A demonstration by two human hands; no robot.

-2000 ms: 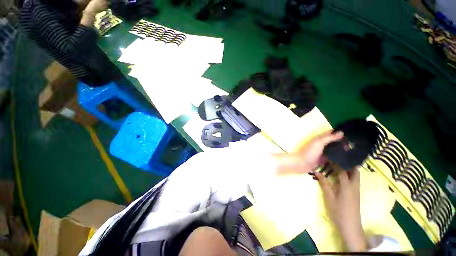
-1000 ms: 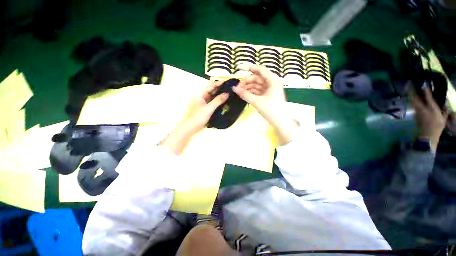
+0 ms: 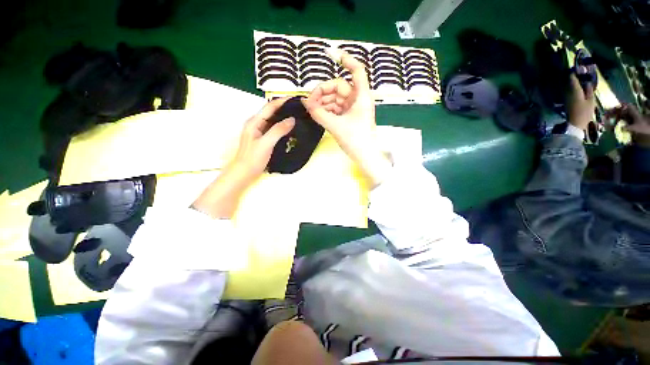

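A black oval shell (image 3: 298, 146) with a small keyhole-like cut-out showing yellow is held above the papers. My left hand (image 3: 258, 142) grips its left side, thumb on its face. My right hand (image 3: 343, 100) is at its upper right edge, thumb and curled fingers touching or very near it, index finger raised with a pale cover on the tip. Whether the right fingers hold a strip cannot be told. A sheet of black arcs (image 3: 388, 70) lies just beyond the hands, partly hidden by the raised finger.
Yellow backing papers (image 3: 267, 260) lie under the hands. Dark shells (image 3: 117, 85) are heaped at the left, with a ribbed dark shell (image 3: 96, 203) and a grey shell (image 3: 103, 256) nearer. A metal bracket (image 3: 427, 20) stands at the far edge. Another person's hand (image 3: 581, 103) works at the right.
The view has swung right since the first frame. The shell stays in my left hand. My right hand's index finger has risen and straightened since one second ago.
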